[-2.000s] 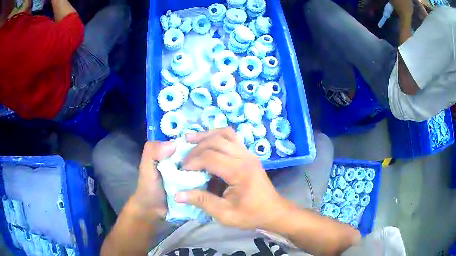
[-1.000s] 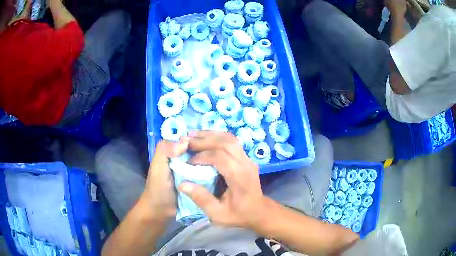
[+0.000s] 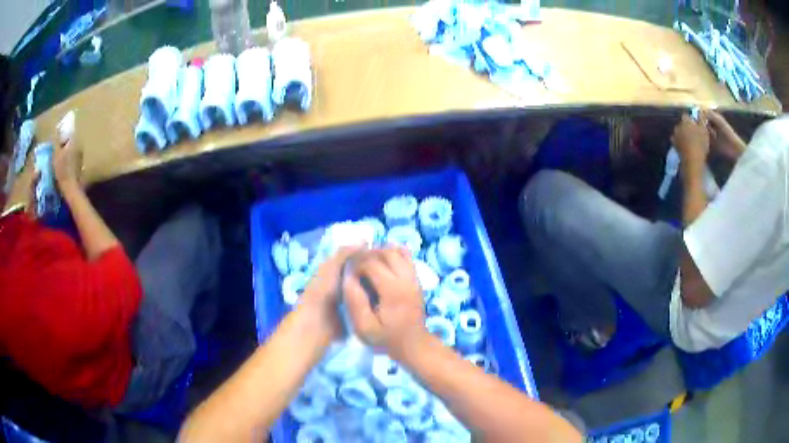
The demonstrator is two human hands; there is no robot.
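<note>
My left hand (image 3: 327, 281) and my right hand (image 3: 389, 294) are close together over the large blue parts tote (image 3: 495, 290). They are closed around a pale blue-white housing, mostly hidden by my fingers and blurred. A pale ridged piece (image 3: 353, 232) shows just beyond my fingertips; I cannot tell if it is joined to the housing or lies in the tote. Ridged parts (image 3: 435, 214) lie loosely in the tote around and below my hands.
Beyond the tote, a tan bench edge (image 3: 363, 86) holds upright pale pieces (image 3: 253, 82), a small white bottle (image 3: 276, 22), a clear bottle (image 3: 229, 24) and a heap of pale parts (image 3: 489, 36). Seated people are left (image 3: 65, 303) and right (image 3: 735, 234). A smaller tote (image 3: 636, 430) is lower right.
The view has tilted up, so the bench now shows and the left-hand tote is out of sight. My hands have moved forward with the piece, over the large tote.
</note>
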